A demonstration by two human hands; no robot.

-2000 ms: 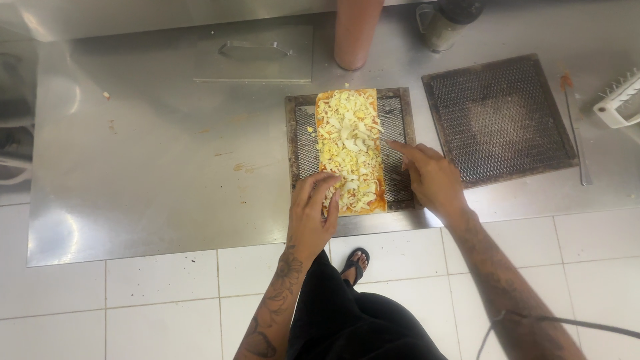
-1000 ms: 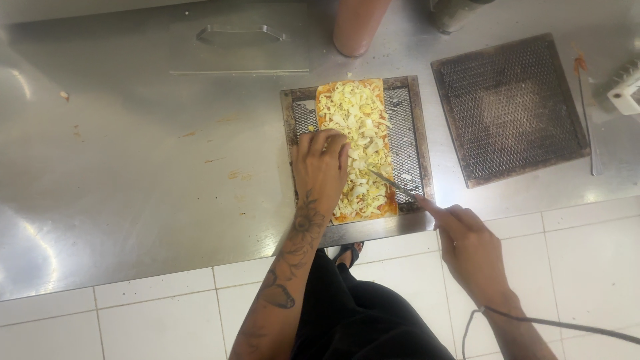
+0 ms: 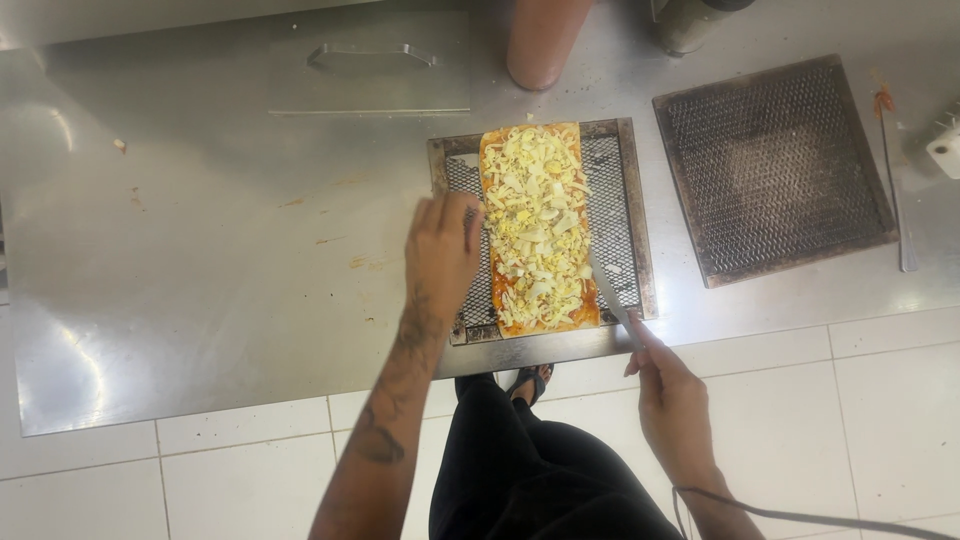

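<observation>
A rectangular flatbread pizza (image 3: 536, 232), topped with red sauce, shredded cheese and chopped pale pieces, lies on a metal mesh screen (image 3: 641, 225) near the counter's front edge. My left hand (image 3: 446, 244) is at the pizza's left edge, fingers bent over the mesh; whether something small is between the fingertips I cannot tell. A metal knife (image 3: 613, 300) is held by its near end in my right hand (image 3: 667, 397), its tip against the pizza's right edge. The hand itself is just off the counter's front.
A second mesh screen (image 3: 776, 169) lies to the right, with a sauce-smeared utensil (image 3: 896, 187) and a white plastic item (image 3: 946, 150) beyond it. Behind the pizza stand a reddish bottle (image 3: 544, 45) and a container (image 3: 690, 26). A handled lid (image 3: 367, 86) is at the back of the steel counter (image 3: 187, 247).
My left hand has moved off the topping to the pizza's left edge. The knife's tip, over the topping one second ago, is now at the right edge.
</observation>
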